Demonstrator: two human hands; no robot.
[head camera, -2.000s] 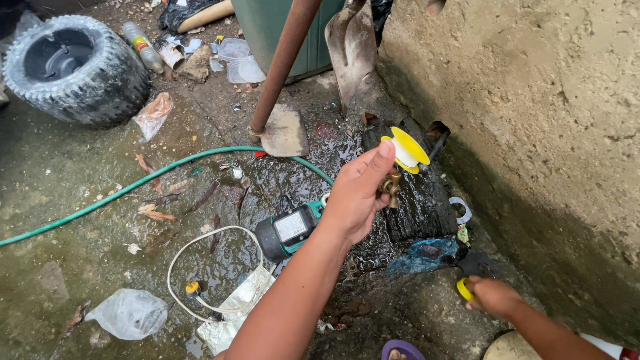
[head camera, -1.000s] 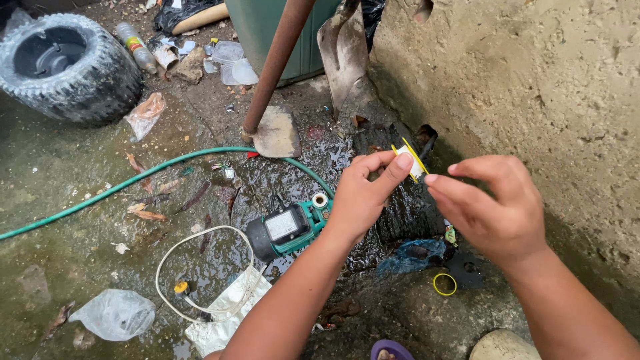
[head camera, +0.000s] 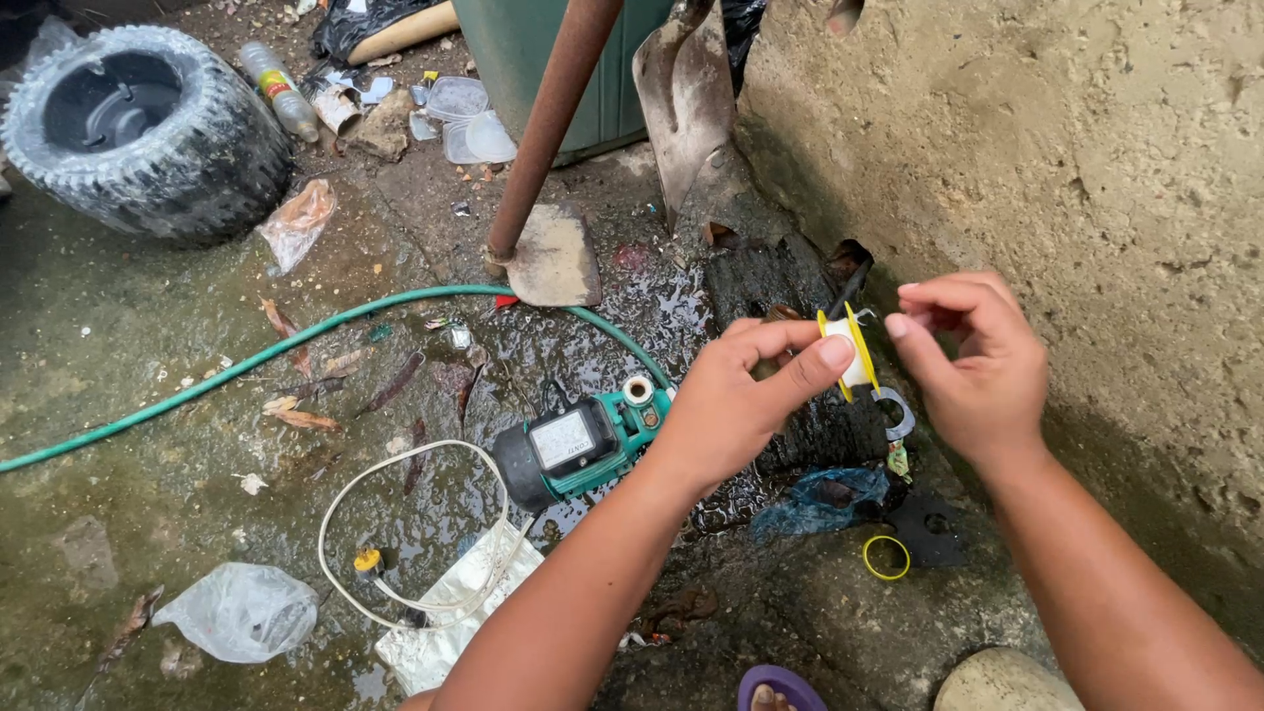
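Note:
My left hand (head camera: 765, 395) pinches a yellow spool of white thread seal tape (head camera: 847, 353) between thumb and fingers. Just right of the spool is my right hand (head camera: 973, 365), its thumb and fingers apart; a small end of tape sticks out towards it, and I cannot tell whether the fingers touch it. A yellow ring (head camera: 886, 558) lies on the ground below the hands. Left of my left forearm, a green and black electric water pump (head camera: 583, 444) rests on the wet ground, its round port facing up. The brass fitting seen earlier is not visible.
A green hose (head camera: 247, 363) curves behind the pump, and a white cord (head camera: 341, 513) loops beside it. A hoe (head camera: 553, 252) and a shovel blade (head camera: 686, 109) stand near a green bin (head camera: 474, 39). A rough wall (head camera: 1037, 148) borders the right; a knobbly tire (head camera: 197, 148) lies at upper left.
My right hand let go of the yellow ring, which now lies on the ground, and rose to the spool. In the last second it has moved slightly off the spool. My left hand still holds the spool.

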